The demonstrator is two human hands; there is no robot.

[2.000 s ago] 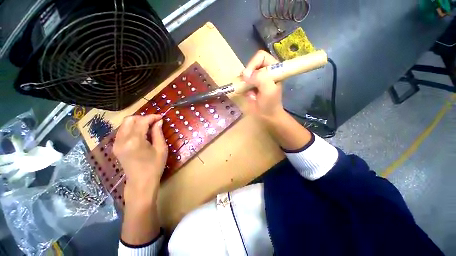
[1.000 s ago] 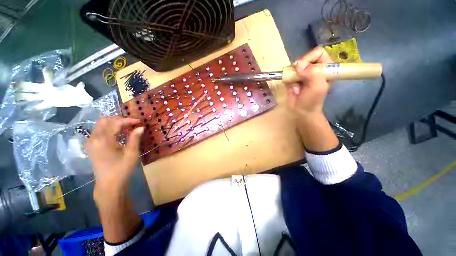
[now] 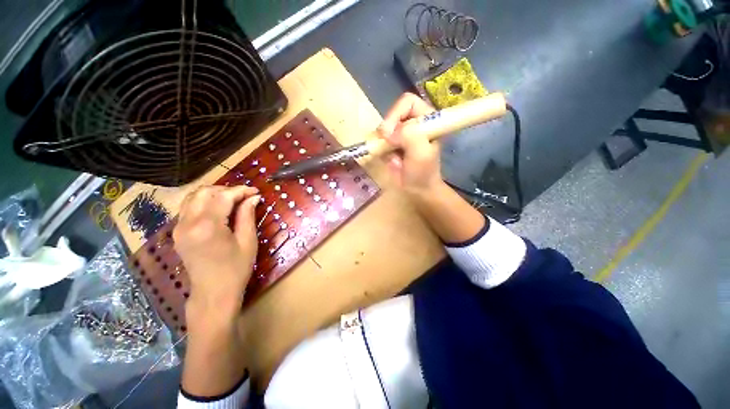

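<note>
My right hand (image 3: 414, 148) holds the soldering iron (image 3: 460, 117) by its pale wooden handle. Its dark metal tip points left and down at the middle rows of the reddish-brown drilled jig (image 3: 340, 209). My left hand (image 3: 214, 236) is over the jig's left part, thumb and forefinger pinched close to the iron's tip. Thin solder wire (image 3: 150, 369) trails from below that hand towards the lower left; its end at the fingertips is too small to make out. Silvery dots sit in the jig's rows, with dark wire leads (image 3: 276, 240) across the lower part.
The jig lies on a tan board (image 3: 384, 240). A black fan (image 3: 172, 120) stands behind it at left. A dark heap of leads (image 3: 146, 216) is at the board's left corner. Plastic bags (image 3: 48, 343) and a white glove (image 3: 40, 268) lie left; a yellow sponge (image 3: 455, 84) and coiled stand (image 3: 442, 28) behind right.
My left hand has come in from the jig's left edge, its fingers going from apart to pinched near the iron's tip. The iron still points at the jig. The camera view has shifted and turned.
</note>
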